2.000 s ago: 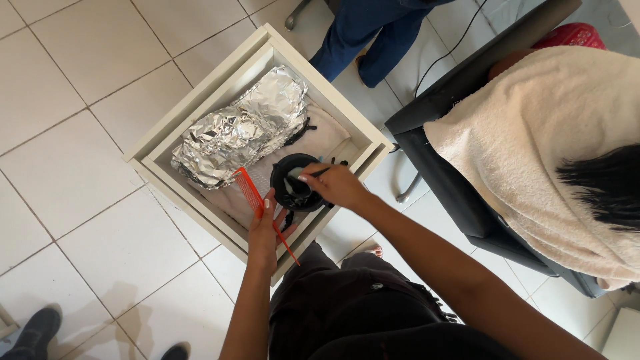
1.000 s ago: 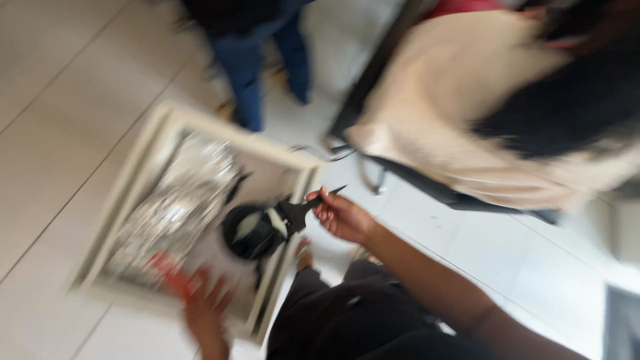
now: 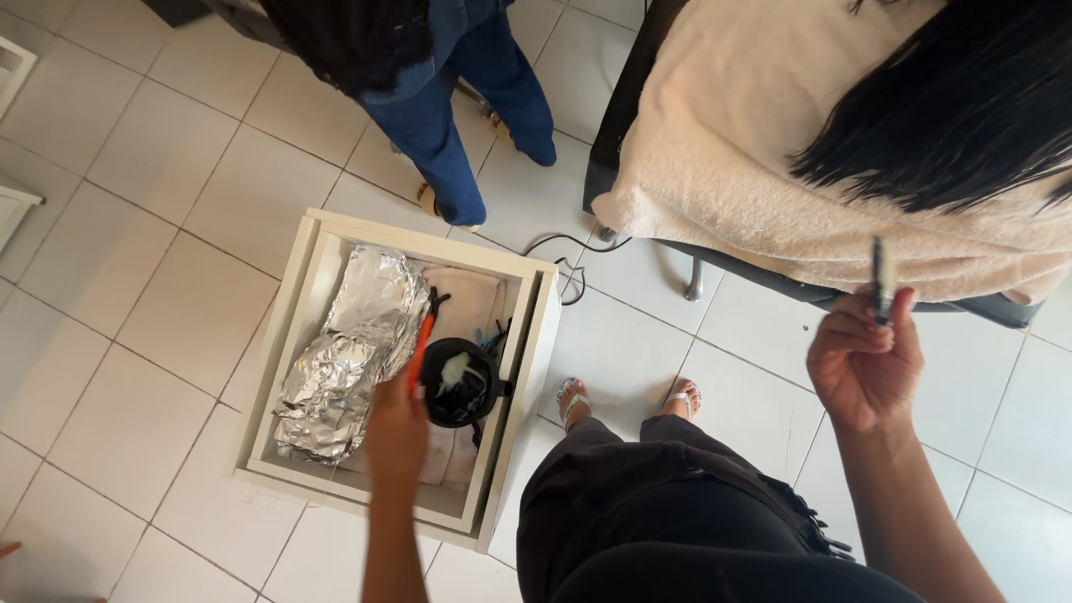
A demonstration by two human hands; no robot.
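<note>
My right hand [image 3: 867, 360] holds a dark tint brush [image 3: 882, 280] upright, with pale cream on its bristles, just below the towel over a seated person. On the left, my left hand [image 3: 397, 427] is over the drawer, closed around an orange-red comb [image 3: 421, 352]; its fingers are partly hidden. Beside the comb sits a black tint bowl [image 3: 459, 406] with whitish cream inside. Crumpled aluminium foil [image 3: 331, 394] fills the left half of the drawer. Dark hair clips [image 3: 499, 335] lie near the bowl's upper right, on a light cloth [image 3: 465, 301].
The white drawer unit [image 3: 266, 360] stands on a tiled floor. A beige towel [image 3: 712, 159] covers the person in a black chair [image 3: 615, 126], whose long dark hair [image 3: 946, 109] hangs over it. Another person in blue jeans [image 3: 435, 142] stands above the drawer. A black cable [image 3: 557, 237] crosses the floor.
My right hand has moved from the bowl to the right, out of the drawer, with the brush. My left hand stays at the drawer with the comb. The view has shifted.
</note>
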